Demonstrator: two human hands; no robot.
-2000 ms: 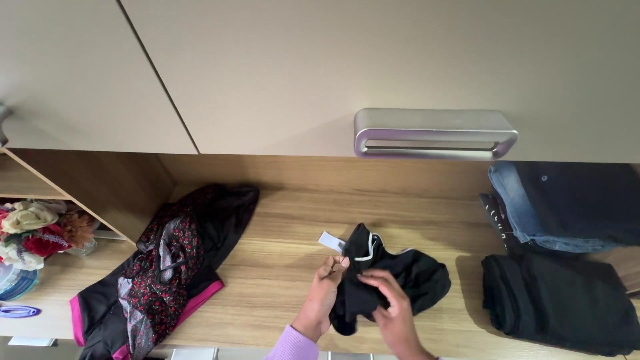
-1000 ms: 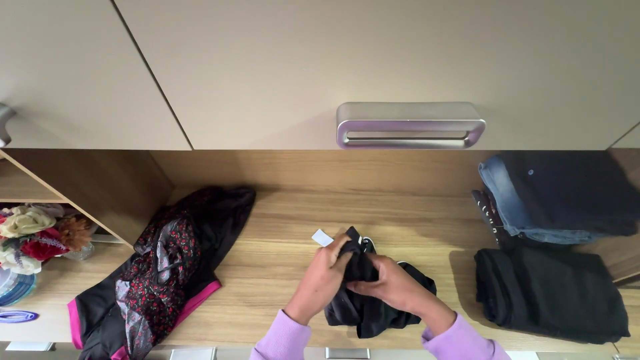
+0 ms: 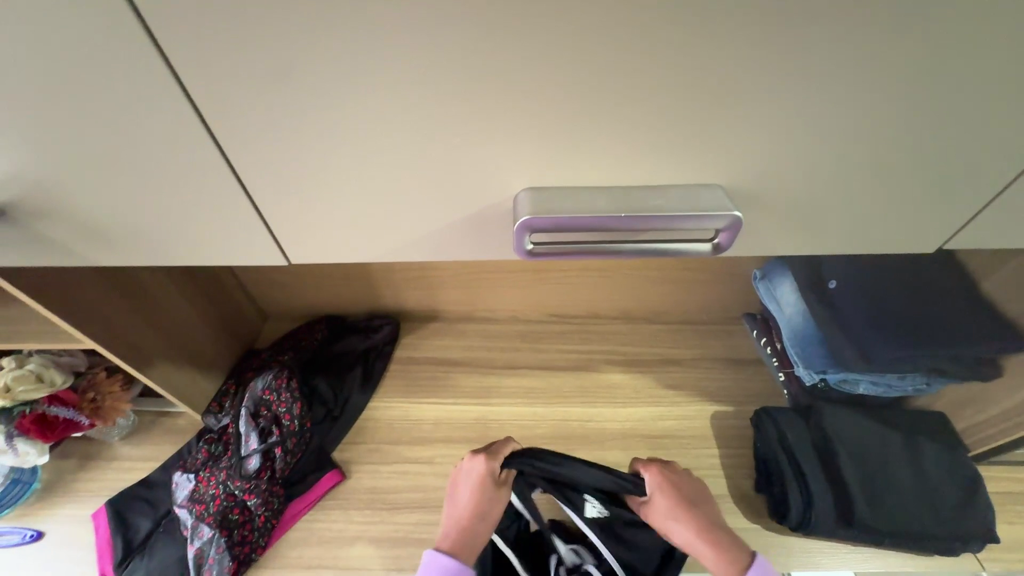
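Note:
A black garment with a waistband, white stripes and a drawstring (image 3: 588,512) hangs between my hands at the bottom centre, its lower part cut off by the frame. My left hand (image 3: 482,492) grips the left end of the waistband. The right end of the band is pinched in my right hand (image 3: 676,504). To the left lies a crumpled heap of clothing, a floral cloth (image 3: 240,464) over a black garment with pink trim (image 3: 308,500). On the right, a folded black garment (image 3: 876,476) sits in front of a stack of folded jeans and dark trousers (image 3: 888,320).
The wooden shelf (image 3: 560,368) runs below closed cabinet doors with a metal handle (image 3: 628,224). Artificial flowers (image 3: 60,400) stand at the far left beside a wooden side panel (image 3: 136,320). A purple oval object (image 3: 20,537) lies at the left edge.
My hands, close together on the bunched black garment before, have moved apart and now stretch its waistband between them. The drawstring and stripes have come into sight.

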